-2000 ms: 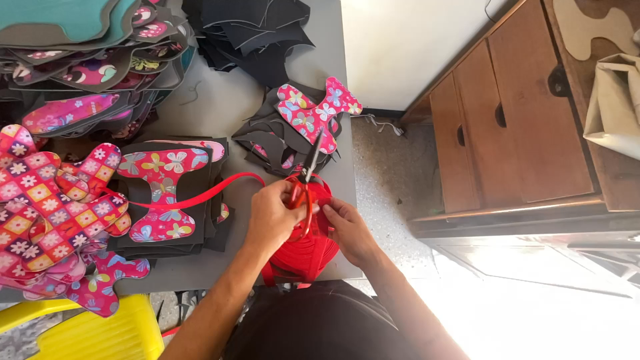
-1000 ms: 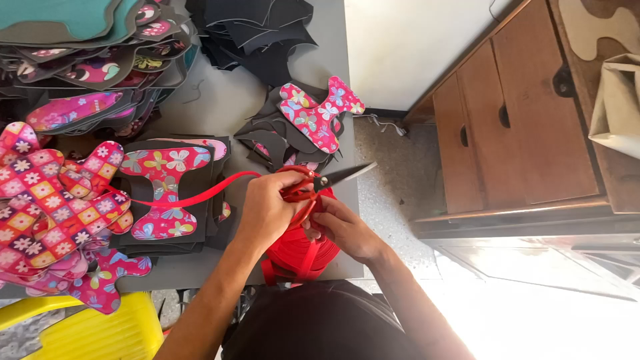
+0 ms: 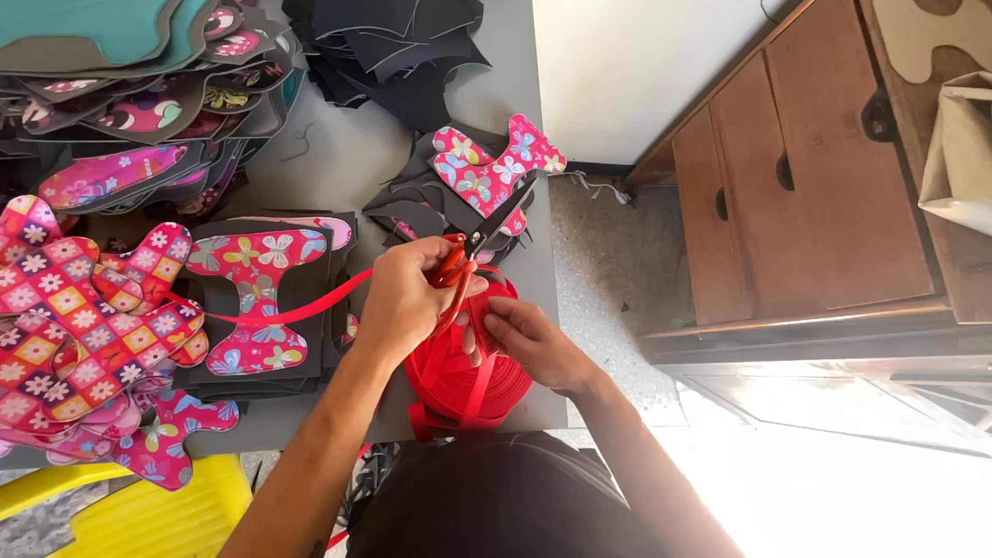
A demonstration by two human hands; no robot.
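My left hand (image 3: pixel 415 298) grips the red-handled scissors (image 3: pixel 490 225), whose dark closed-looking blades point up and right over a pink butterfly-print fabric piece (image 3: pixel 505 167). My right hand (image 3: pixel 531 337) pinches red tape between thumb and fingers, just right of the scissor handles. Below both hands lies a large roll of red tape (image 3: pixel 480 395) at the table's front edge. A red strip (image 3: pixel 318 306) runs left from behind my left hand, across a bone-shaped butterfly-print piece (image 3: pixel 260 291) on a dark stack, to the checked flower-print pieces (image 3: pixel 85 318).
Stacks of dark-edged printed pieces (image 3: pixel 139 108) and black cut pieces (image 3: pixel 395 46) stand on the grey table (image 3: pixel 333 139). A yellow plastic chair (image 3: pixel 163 511) is below at left. Right of the table are a wooden drawer cabinet (image 3: pixel 806 170) and a white cable (image 3: pixel 601 186) on the floor.
The scissors' blades have swung from pointing right to pointing up and right. Two seconds ago they pointed nearly straight up. Both hands stay above the red roll.
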